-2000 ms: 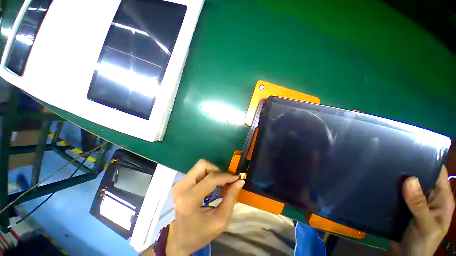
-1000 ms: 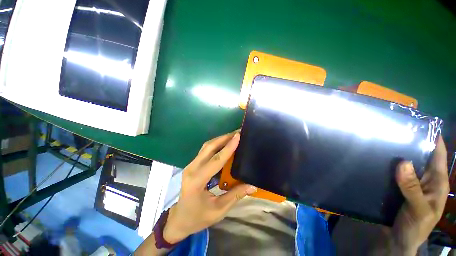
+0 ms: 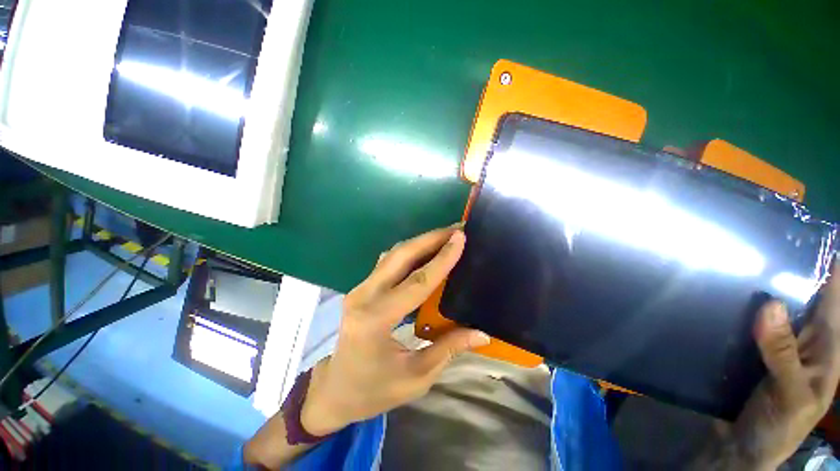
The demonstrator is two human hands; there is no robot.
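Observation:
A glossy black screen panel (image 3: 608,276) lies tilted over the orange fixture (image 3: 562,99), with a bright light reflection across it. The fixture's corners show beyond the panel's edges. My left hand (image 3: 401,317) holds the panel's left short edge, fingertips at the side and thumb at the lower left corner. My right hand (image 3: 792,377) grips the right end, thumb on the glass; its fingers are partly hidden and cut off by the picture's edge. Crinkled clear film shows at the panel's upper right corner. Whether a frame lies under the panel is hidden.
A white foam tray (image 3: 262,175) stands at the upper left on the green bench (image 3: 396,83), holding a black panel (image 3: 184,87). Below the bench edge at the lower left are a framed panel (image 3: 226,327), a green metal stand (image 3: 57,248) and cables.
Since the earliest frame, my left hand has left the small gold-yellow strip and taken the panel's left edge. The panel has shifted over the fixture. Since one second ago, panel and fixture appear slightly farther right.

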